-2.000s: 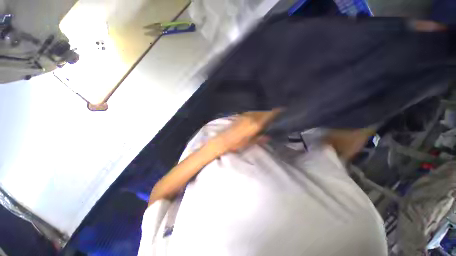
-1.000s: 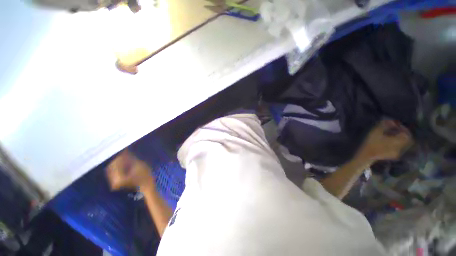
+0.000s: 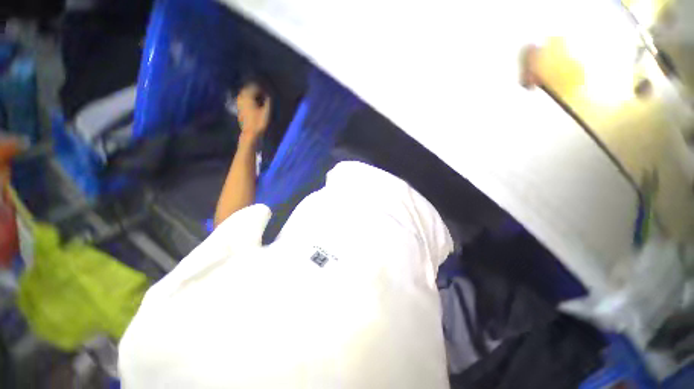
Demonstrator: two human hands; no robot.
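Note:
My left hand [image 3: 253, 112] reaches down into a blue plastic basket [image 3: 152, 72] below the table's left part. It is small and blurred, with dark cloth around it, and I cannot tell whether its fingers hold any of it. My right hand is not in view. Dark garment cloth [image 3: 525, 346] with a light grey stripe lies at the lower right, beside the white shirt. The white machine table [image 3: 456, 114] runs diagonally across the upper right, with the cream-yellow machine bed [image 3: 616, 114] on it.
Blue-handled snips [image 3: 643, 216] and a crumpled clear plastic bag [image 3: 639, 292] lie at the right. The table edge passes close to the white shirt [image 3: 304, 319]. Yellow-green cloth [image 3: 68, 289] and dark cloth pieces lie at the left. A blue basket [image 3: 624, 365] shows at the lower right.
The view has swung to the left. My left hand has moved deeper into the blue basket area. My right hand, earlier at the dark cloth, has left the view; that cloth now lies lower right.

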